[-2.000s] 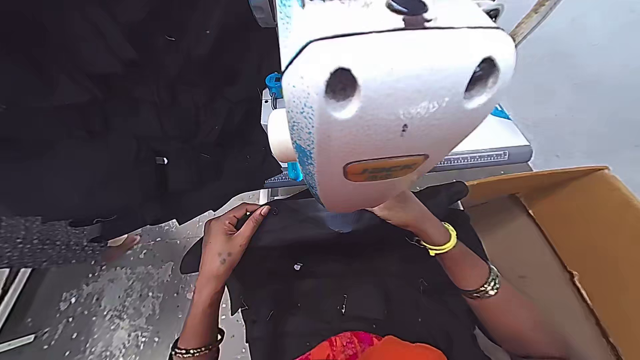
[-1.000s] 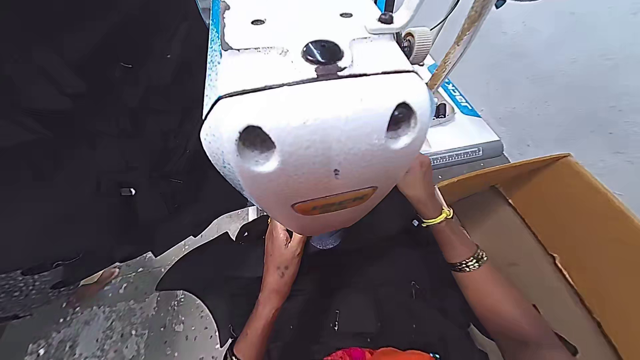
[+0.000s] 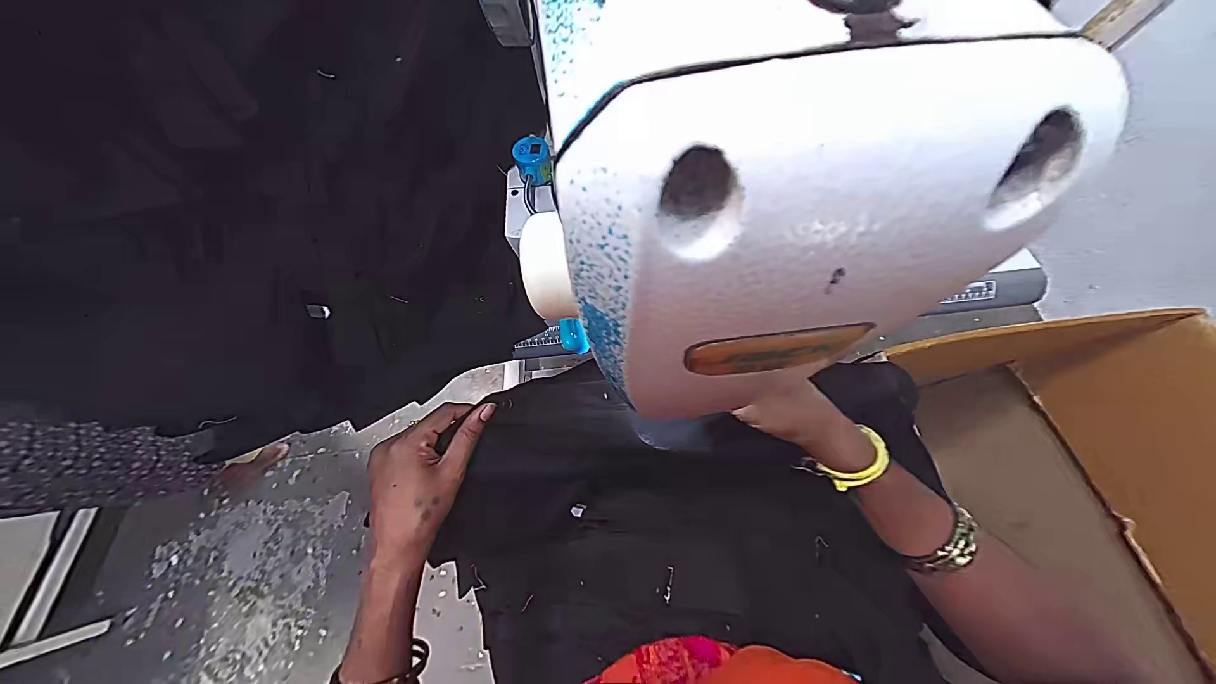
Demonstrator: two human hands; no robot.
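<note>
A white industrial sewing machine head (image 3: 836, 209) fills the upper right and hides the needle area. Black fabric (image 3: 646, 532) runs from beneath it down over the lap. My left hand (image 3: 418, 484), left of the machine, pinches the fabric's upper left edge between thumb and fingers. My right hand (image 3: 798, 413) lies on the fabric at the machine's lower right; its fingertips are hidden behind the head, so its grip cannot be seen. A yellow bangle (image 3: 860, 461) circles that wrist.
An open cardboard box (image 3: 1102, 408) stands at the right. More black cloth (image 3: 247, 190) spreads over the upper left. Below it, another person's foot (image 3: 252, 465) shows near the speckled grey floor (image 3: 256, 570). A blue fitting (image 3: 532, 160) sits left of the machine.
One second ago my left hand was partly hidden beneath the machine head; now it is out to the left, pinching the fabric's edge. The view has shifted, and the machine appears farther right.
</note>
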